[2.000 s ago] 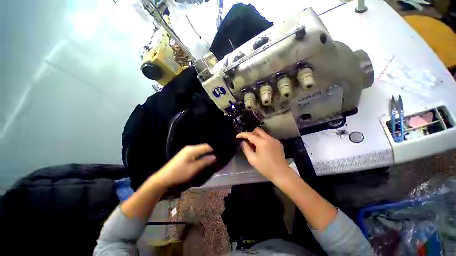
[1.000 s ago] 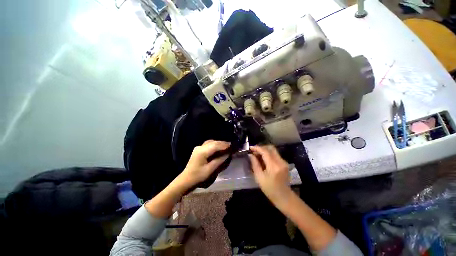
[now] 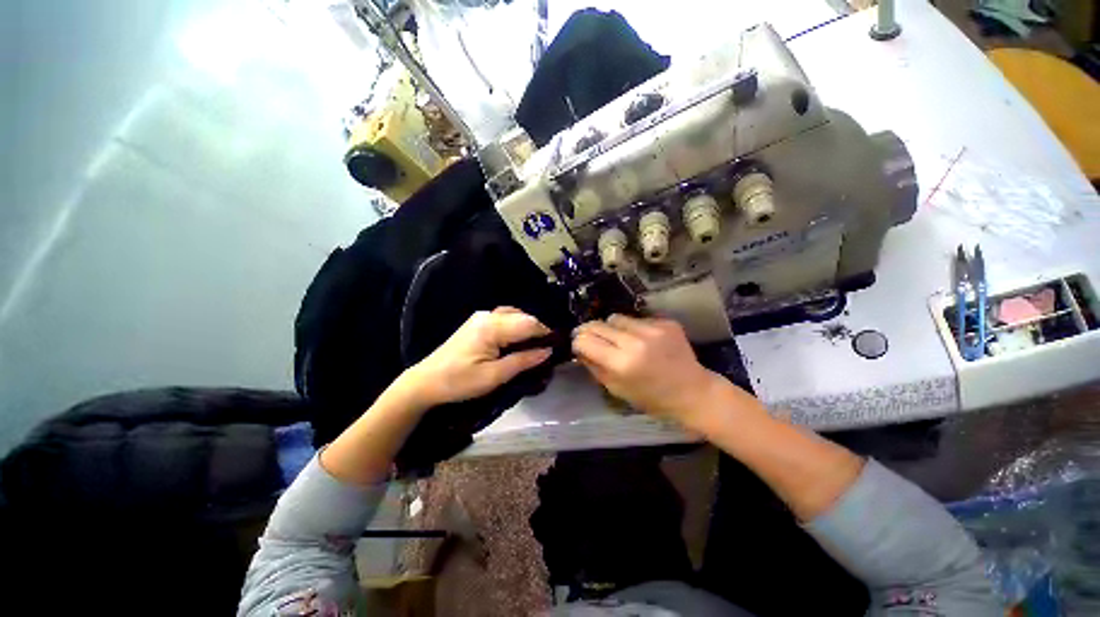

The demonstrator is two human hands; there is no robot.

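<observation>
Black fabric (image 3: 374,301) lies in a soft heap left of the overlock machine (image 3: 688,157), with a thin pale curved line on it. My left hand (image 3: 489,352) pinches the fabric's edge in front of the needle area (image 3: 579,277). My right hand (image 3: 639,362) is close beside it, fingertips together at the same edge just below the presser foot. The small part of the fabric between the fingertips is dark and hard to make out.
An accessory tray (image 3: 1019,325) with upright blue thread snips (image 3: 971,301) is at the table's right corner. A yellow machine part (image 3: 396,151) stands behind the fabric. More black fabric (image 3: 585,72) lies behind the head. Plastic bags (image 3: 1049,518) are at lower right.
Both hands were apart from the fabric edge's centre and have come close together at the needle area. My left hand moved right and took the edge; a pale gap between the hands is now covered.
</observation>
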